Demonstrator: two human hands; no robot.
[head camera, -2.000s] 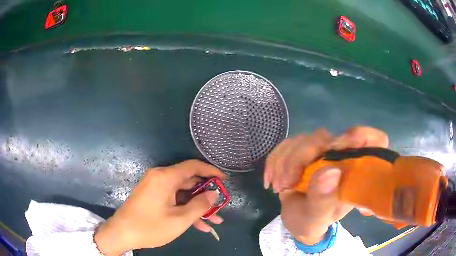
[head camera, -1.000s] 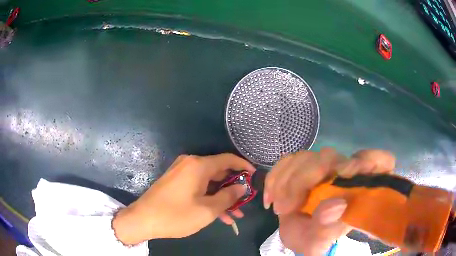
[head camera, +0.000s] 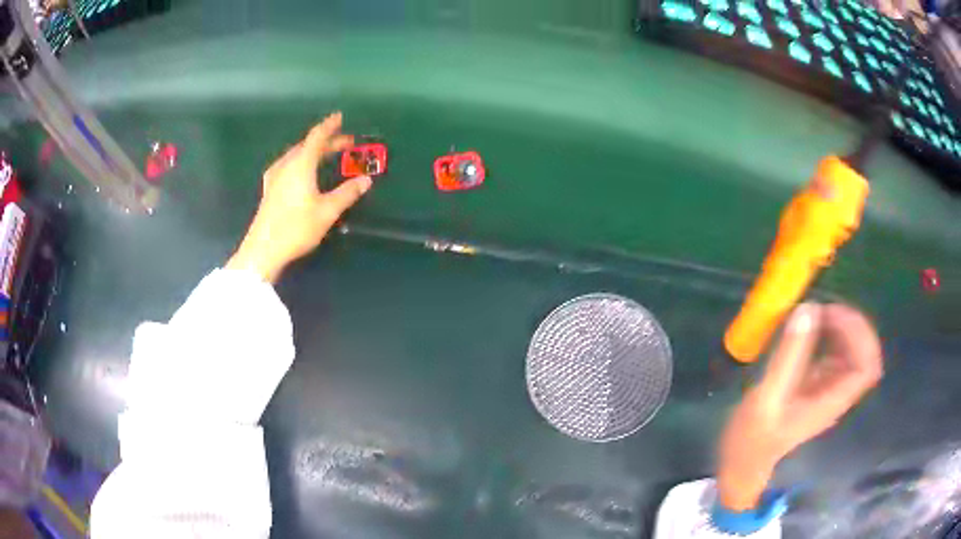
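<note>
A red housing (head camera: 364, 161) with dark and orange parts inside lies on the lighter green strip. My left hand (head camera: 299, 198) reaches over its left side, fingertips at the upper left and thumb at the lower edge. Whether it grips the housing is unclear. The yellow-orange electric screwdriver (head camera: 796, 258) hangs tilted at the right. My right hand (head camera: 806, 390) is just below it, blurred, with thumb and fingers curved in a loose ring and nothing visible between them. The round perforated grey dish (head camera: 600, 367) lies on the dark green surface between my forearms.
Another red housing (head camera: 459, 171) lies right of the first. A red unit (head camera: 161, 160) is at the far left and one (head camera: 930, 279) at the far right. A black tray with teal pieces (head camera: 806, 47) stands at the upper right. A clear curved strip (head camera: 79, 121) crosses the upper left.
My left hand has moved from near the dish up to the green strip. My right hand has let go of the screwdriver, which now hangs above it. The view has shifted toward the strip.
</note>
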